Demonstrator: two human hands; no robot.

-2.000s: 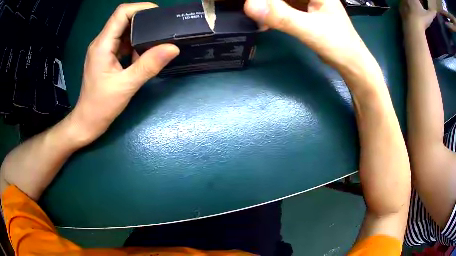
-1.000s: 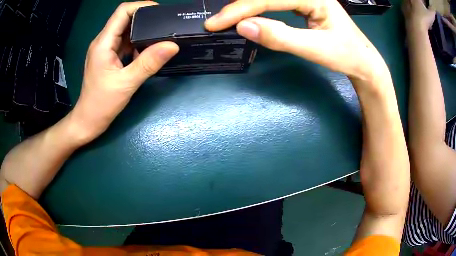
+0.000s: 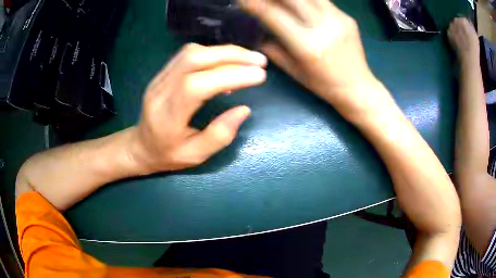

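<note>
The black retail box [image 3: 209,21] is at the top of the head view, blurred and cut off by the top edge, with faint print on its near face. My left hand [image 3: 190,108] is below it and apart from it, empty, with fingers and thumb spread. My right hand [image 3: 310,43] is blurred at the box's right side. Its fingertips overlap the box, and whether they grip it cannot be told.
Stacked black boxes [image 3: 70,70] stand at the left, one with a white label. An opened box [image 3: 410,19] with a shiny bag is at the upper right. Another person's arm [image 3: 472,119] lies along the right. The green table [image 3: 217,212] has a pale curved edge.
My left hand has let go of the box and moved right and down. The box now lies farther up, partly out of view. The whole view has shifted slightly.
</note>
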